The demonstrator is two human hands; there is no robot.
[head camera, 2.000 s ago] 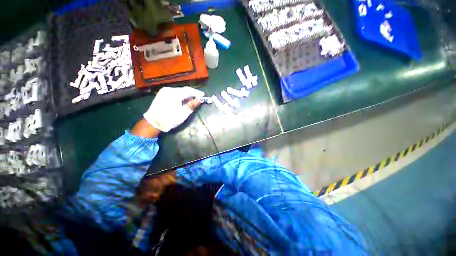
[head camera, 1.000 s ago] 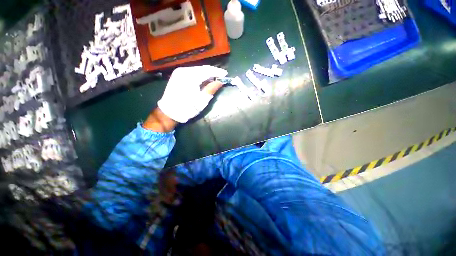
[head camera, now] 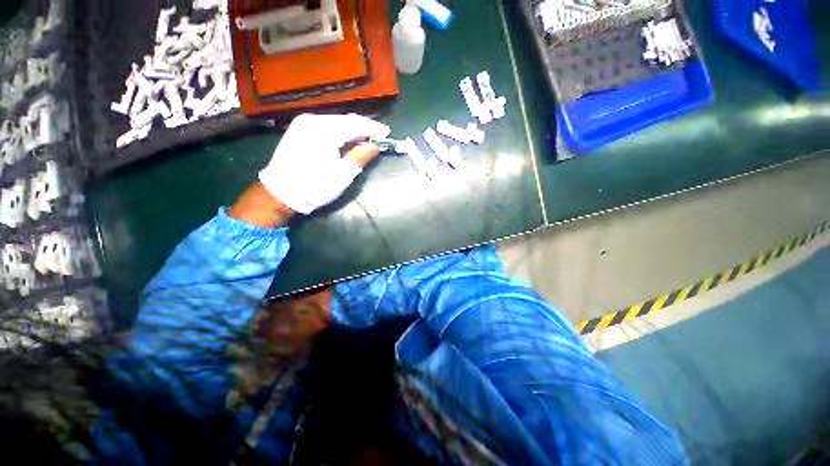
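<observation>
My left hand (head camera: 314, 164), in a white glove with partly bare fingertips, pinches a small piece (head camera: 388, 145) with white and dark parts between thumb and finger. The piece is just above or on the bench, at the left end of a slanting row of small white pieces (head camera: 446, 146). Its exact shape is blurred. The row lies on the glossy green bench (head camera: 364, 218). My right hand cannot be made out; only a blurred skin-toned patch shows below the bench edge.
Orange press base (head camera: 309, 77) with pale fixture (head camera: 300, 29) behind my hand, white squeeze bottle (head camera: 409, 41) beside it. Heap of white housings (head camera: 182, 77) on a dark tray at left, clustered pieces (head camera: 41, 187) far left. Blue bin (head camera: 637, 109) and blue tray (head camera: 774, 45) at right.
The view has moved closer to the bench and shifted slightly since the oldest frame. My left hand stays at the left end of the row, still pinching the small piece.
</observation>
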